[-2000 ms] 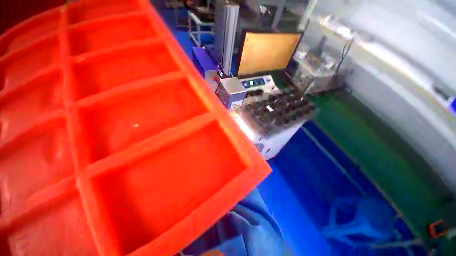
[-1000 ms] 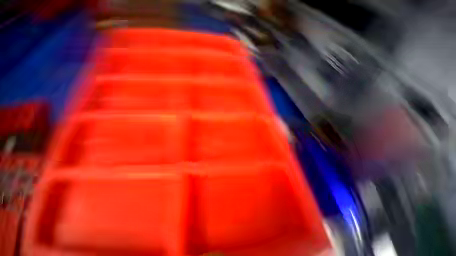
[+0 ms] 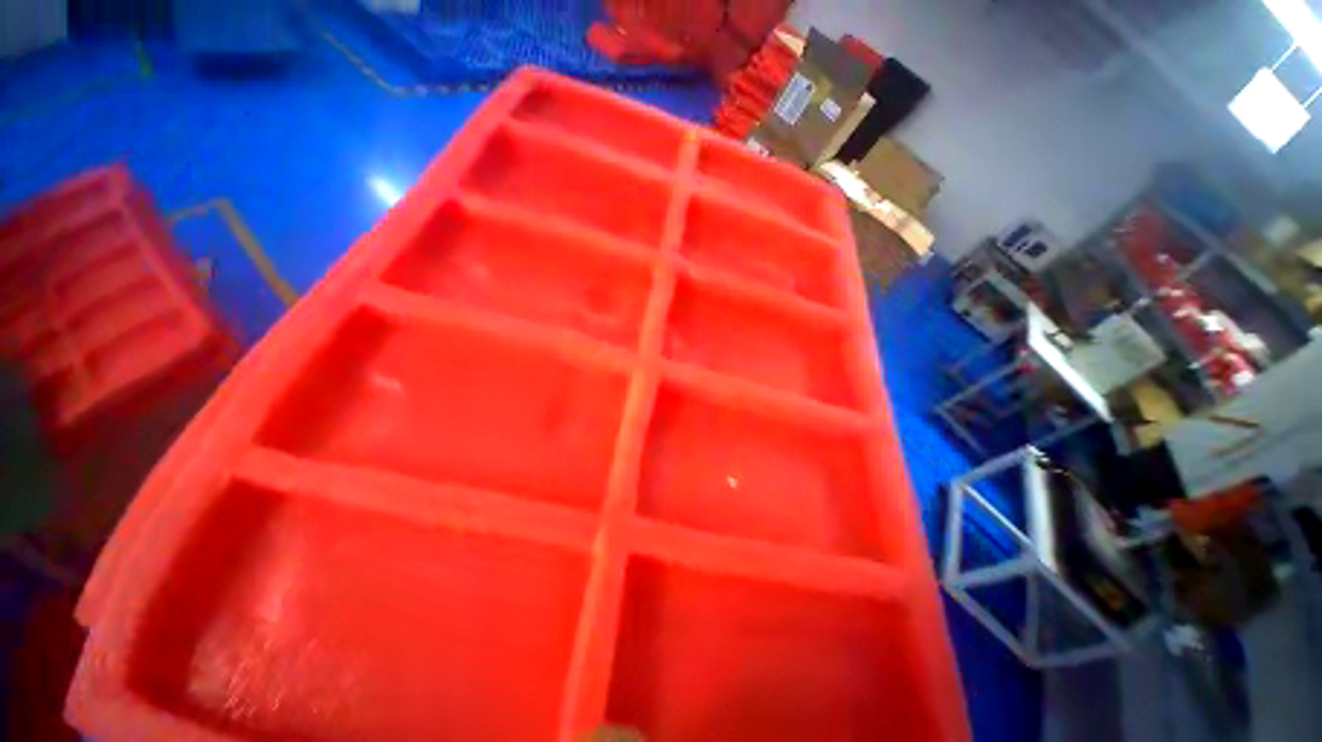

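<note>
A stack of bright red compartment trays [image 3: 631, 392] fills the middle of the view, close in front of me. The top tray has two rows of five shallow square pockets, which look empty. Edges of trays below show at its left side. The stack is tilted in the view, its far end at the upper middle. Neither of my hands can be seen; the trays and the picture's edge may hide them. A small tan patch shows at the bottom edge; I cannot tell what it is.
More red trays [image 3: 109, 297] lie at the left on the blue floor [image 3: 312, 123]. Red trays and cartons [image 3: 819, 94] stand against the wall ahead. A blue lattice pallet [image 3: 500, 44] is at the top. White-framed tables [image 3: 1015, 558] and loaded shelves are at the right.
The view has swung from a bench with a monitor, through a blurred turn, to the wall with trays and cartons. The red stack has stayed in front of me and now shows nearly whole.
</note>
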